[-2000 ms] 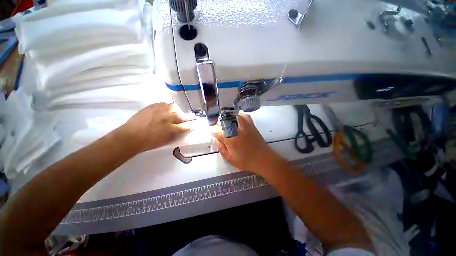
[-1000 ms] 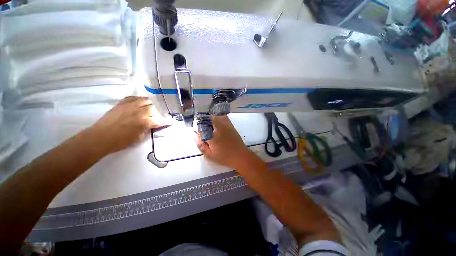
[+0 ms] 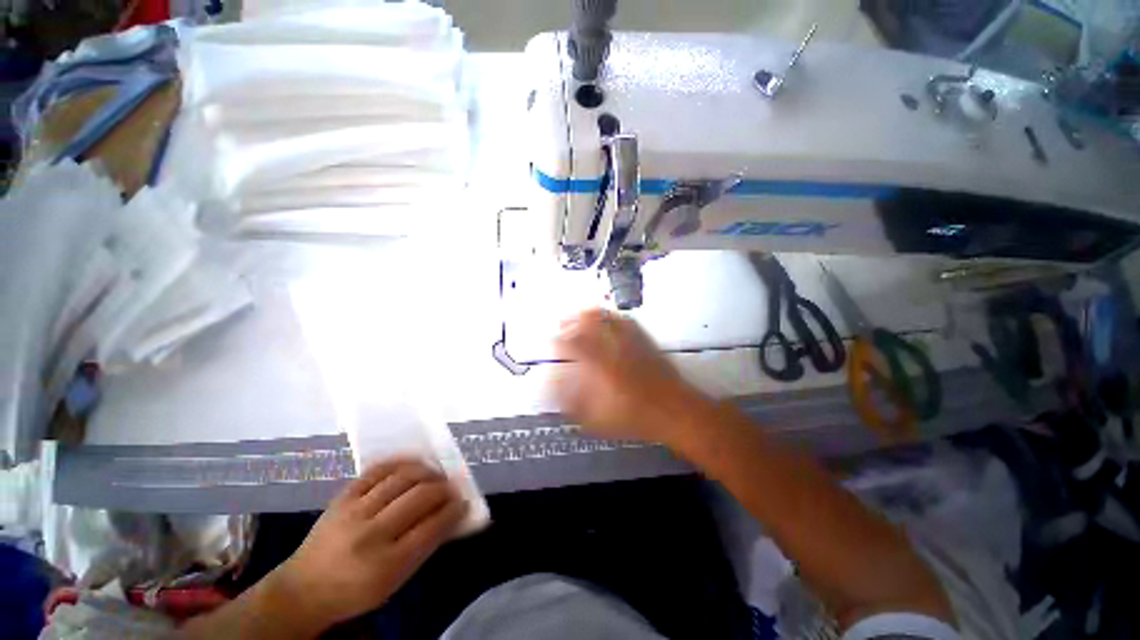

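Note:
A long white fabric strip (image 3: 388, 388) lies over the table's front edge, left of the needle area; its upper part is washed out by glare. My left hand (image 3: 381, 531) is closed on its lower end, which hangs a little past the edge. My right hand (image 3: 613, 373) is blurred, just in front of the presser foot area of the white sewing machine (image 3: 788, 150); whether it holds anything cannot be told. The bed outline shows around the needle area, with no fabric clearly seen under the foot.
A thick stack of white pieces (image 3: 331, 119) stands left of the machine, with fanned loose pieces (image 3: 119, 275) farther left. Black-handled shears (image 3: 800, 328) and orange-green scissors (image 3: 890, 375) lie right of my right hand. A red basket (image 3: 188, 598) is below the table at left.
My left hand has moved from beside the needle down to the front edge, with the strip. My right hand has come out from under the machine head. The view has shifted left.

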